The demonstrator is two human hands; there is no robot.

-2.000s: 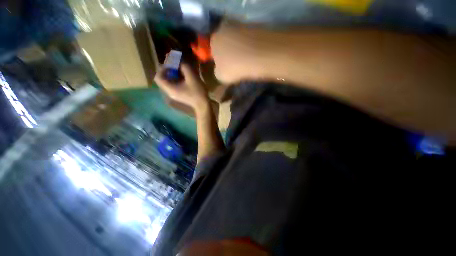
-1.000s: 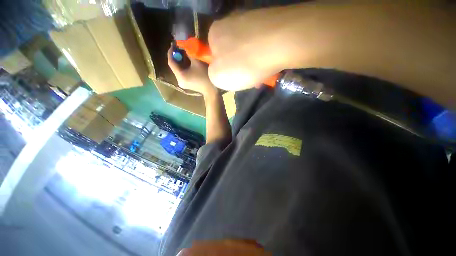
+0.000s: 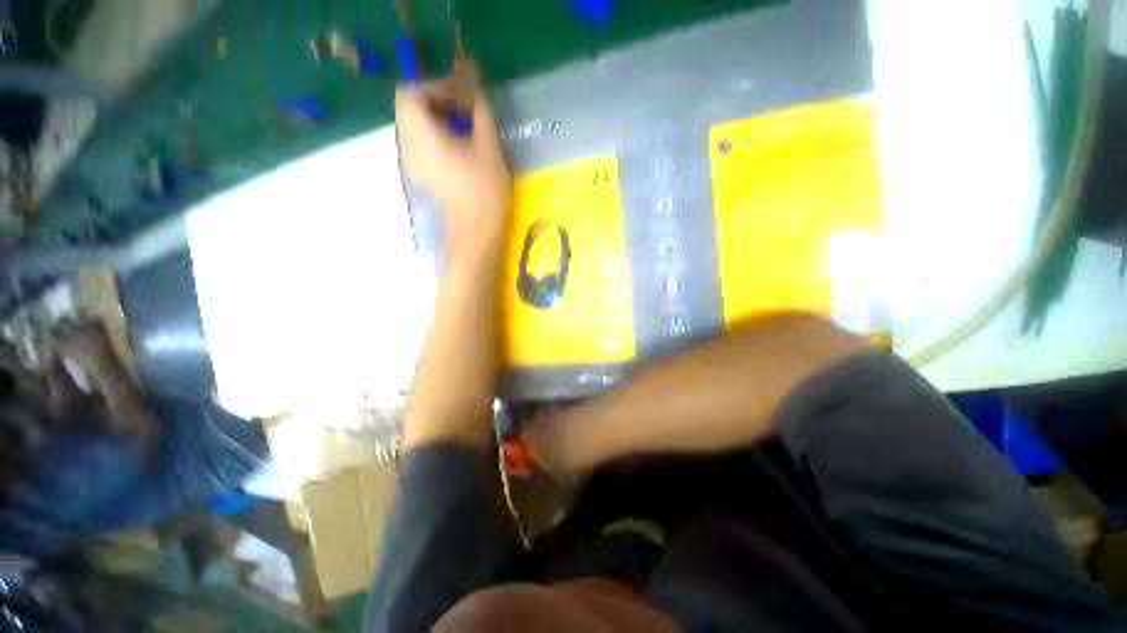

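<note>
My left hand [image 3: 455, 155] is stretched over the near edge of the green belt [image 3: 544, 37]. It is blurred, with a blue cylinder [image 3: 460, 123] between its curled fingers. Another blue piece [image 3: 409, 57] shows at the fingertips; I cannot tell if they touch it. My right hand [image 3: 559, 443] is low, below the bench edge, closed around the orange hand tool [image 3: 518, 456], which is mostly hidden by the hand.
More blue pieces [image 3: 300, 109] lie spaced on the belt. A grey-yellow headphone sheet [image 3: 674, 235] and white sheets [image 3: 315, 272] cover the bench. Green strips [image 3: 1053, 173] and a thick pale hose [image 3: 1073, 186] are at right. A carton [image 3: 346, 526] is below. Another person's arm [image 3: 105, 377] shows at left.
The view has swung from my lap and the cartons up to the bench. My left hand has moved from in front of the orange tool to the belt. My right hand still holds the tool low.
</note>
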